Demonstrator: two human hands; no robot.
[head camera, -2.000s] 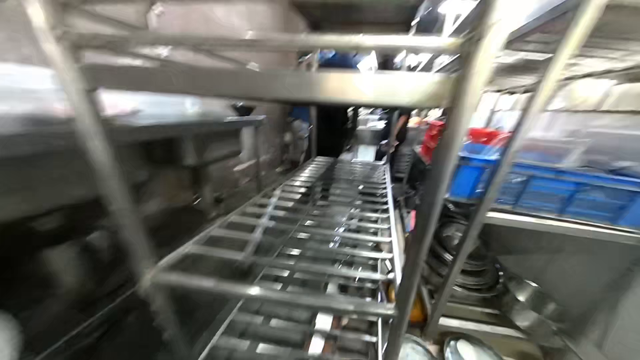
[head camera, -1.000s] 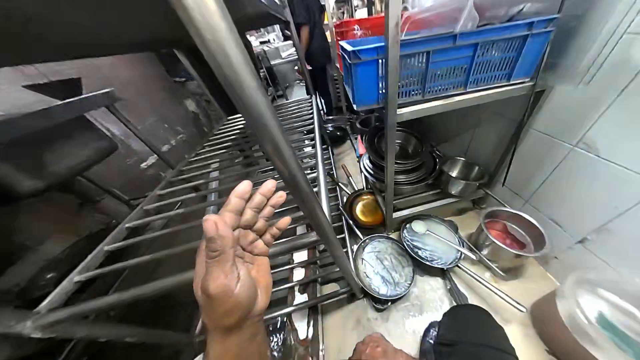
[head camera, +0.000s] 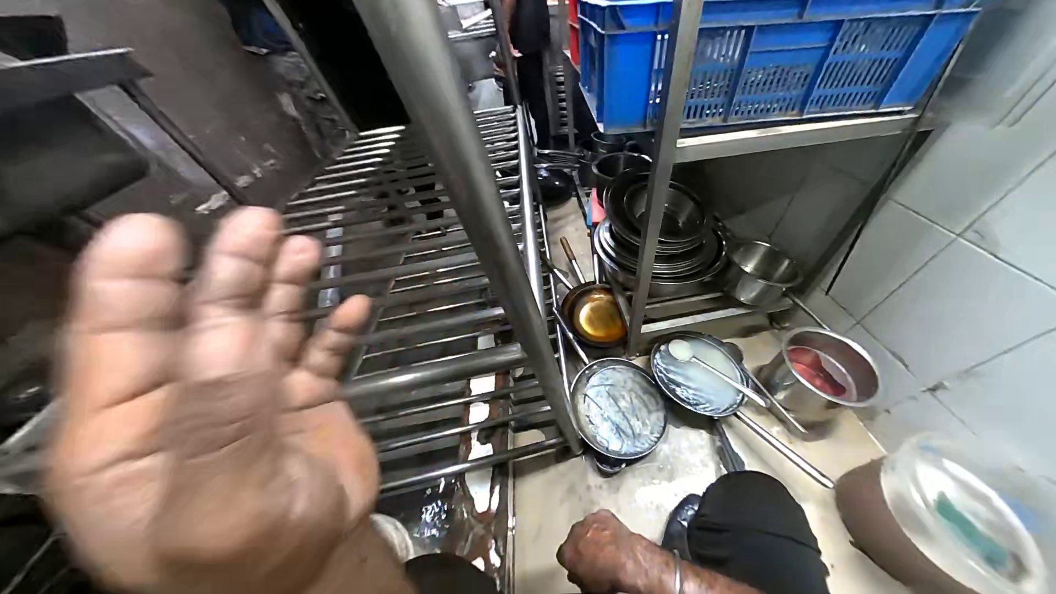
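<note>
My left hand (head camera: 239, 412) is raised close to the camera at the left, palm facing me, fingers apart, with nothing in it. Behind it a metal rack (head camera: 437, 363) with many parallel bars runs away from me, its thick post (head camera: 487, 223) slanting down to the floor. At the bottom centre my right hand (head camera: 606, 549) is curled into a fist near my knee, above the floor; no object shows in it. Beyond it on the floor lie a frying pan (head camera: 619, 408) coated with whitish residue and a second such pan (head camera: 701, 384) with a ladle (head camera: 722, 375) resting across it.
A steel pot (head camera: 862, 371) with something red inside stands by the tiled wall. Stacked pans (head camera: 660, 239) and a small pot (head camera: 759, 272) sit on a low shelf under a blue crate (head camera: 759, 74). A plastic tub (head camera: 949, 520) is at lower right. Another person (head camera: 532, 66) stands at the back.
From one second ago, my left hand has moved left and closer to the camera, its fingers still apart. My right hand now shows more fully at the bottom.
</note>
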